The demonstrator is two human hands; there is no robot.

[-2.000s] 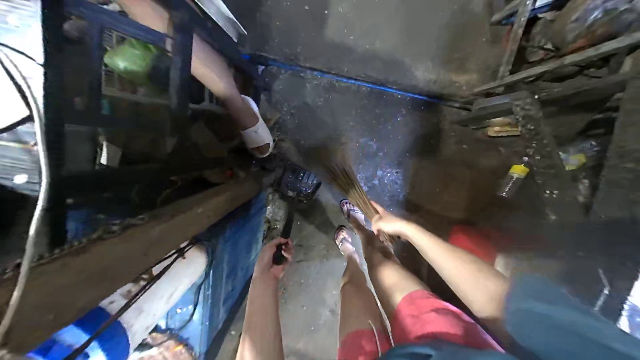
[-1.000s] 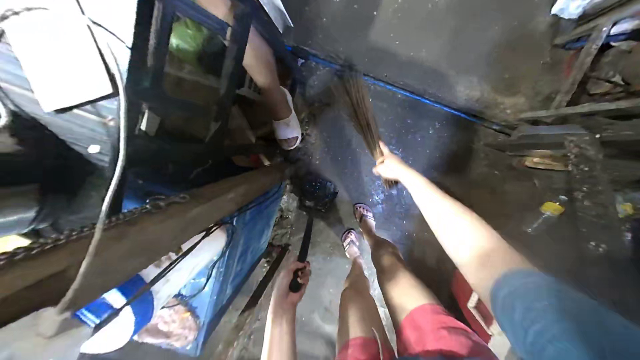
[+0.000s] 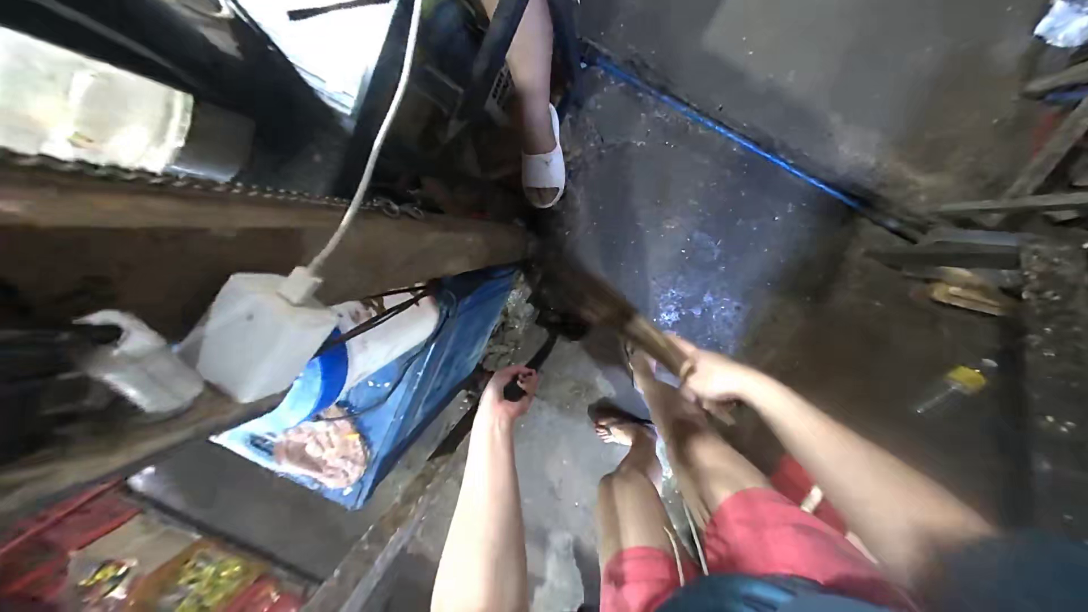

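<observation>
My right hand [image 3: 714, 376] grips the bound end of a stick broom [image 3: 612, 308], whose bristles point up and left over the wet floor and look blurred. In my left hand [image 3: 508, 393] is the black handle [image 3: 535, 353] of a dustpan-like tool. Its dark pan [image 3: 561, 323] lies on the floor by the wooden beam's end, partly hidden by the bristles, which are over or beside it; whether they touch cannot be told. My feet are just below.
Another person's foot in a white slide sandal [image 3: 544, 174] is near the beam [image 3: 408, 246]. A blue hose [image 3: 731, 136] crosses the concrete floor. A blue container [image 3: 408, 399] stands at left, below a white box with a cable [image 3: 259, 336]. Planks [image 3: 977, 251] and a yellow-capped bottle [image 3: 965, 380] lie at right.
The broom's bristles have come from the floor near the blue hose down to the dark pan. My right hand has drawn closer to my legs. The view has shifted left.
</observation>
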